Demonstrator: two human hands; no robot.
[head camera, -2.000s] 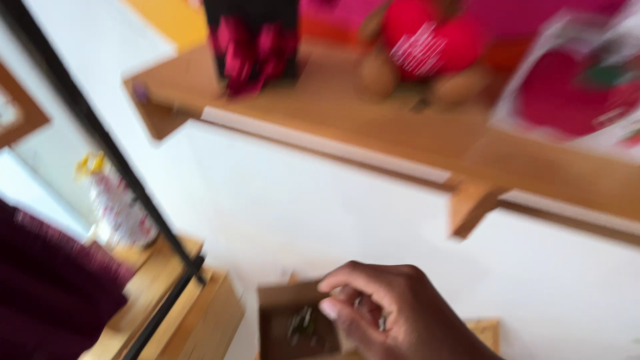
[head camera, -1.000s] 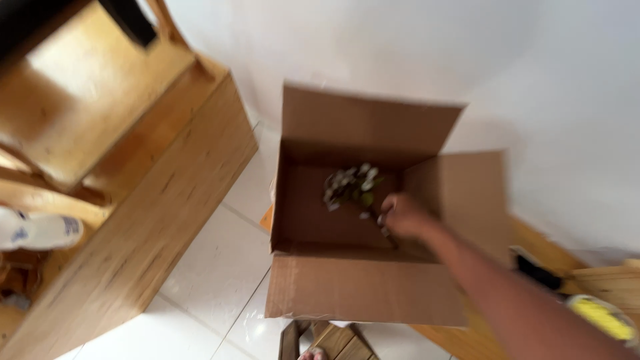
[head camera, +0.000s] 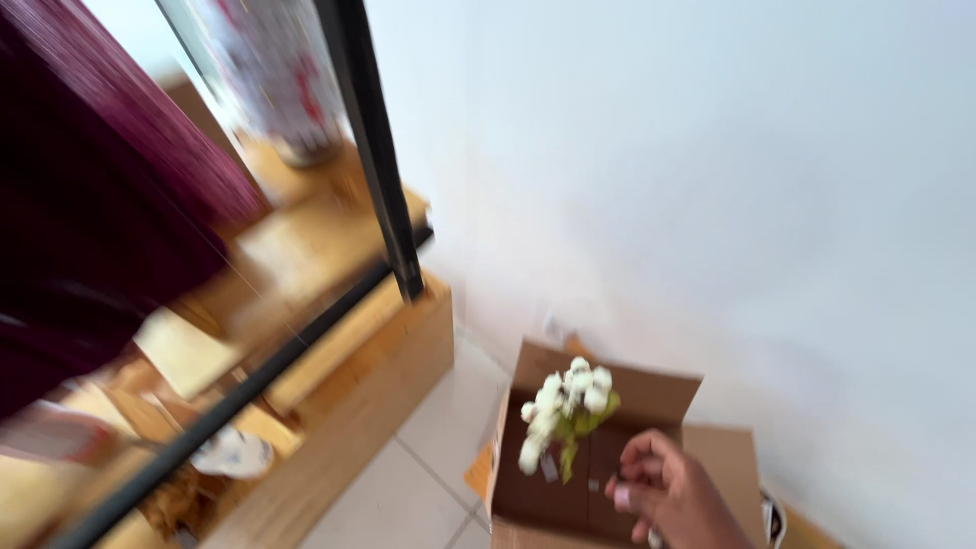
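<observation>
My right hand (head camera: 663, 488) is over an open cardboard box (head camera: 717, 457), its thumb and fingertips pinched together. Just left of the fingertips, a sprig of white artificial-looking flowers (head camera: 568, 404) with yellow-green leaves rises above the inside of the box; its stem seems to run to the fingers, though blur hides part of it. A small pale tag (head camera: 549, 467) shows beside the leaves. My left hand is out of view.
A black metal rail (head camera: 297, 343) and post cross in front of a wooden shelf unit (head camera: 366, 412) on the left. Dark maroon cloth (head camera: 91, 206) hangs there. A patterned wrapped object (head camera: 274, 76) stands on the unit. The white wall (head camera: 686, 191) rises behind the box.
The white flowers, lower inside the box a second ago, are now lifted toward its opening along with my right hand. The view has swung strongly.
</observation>
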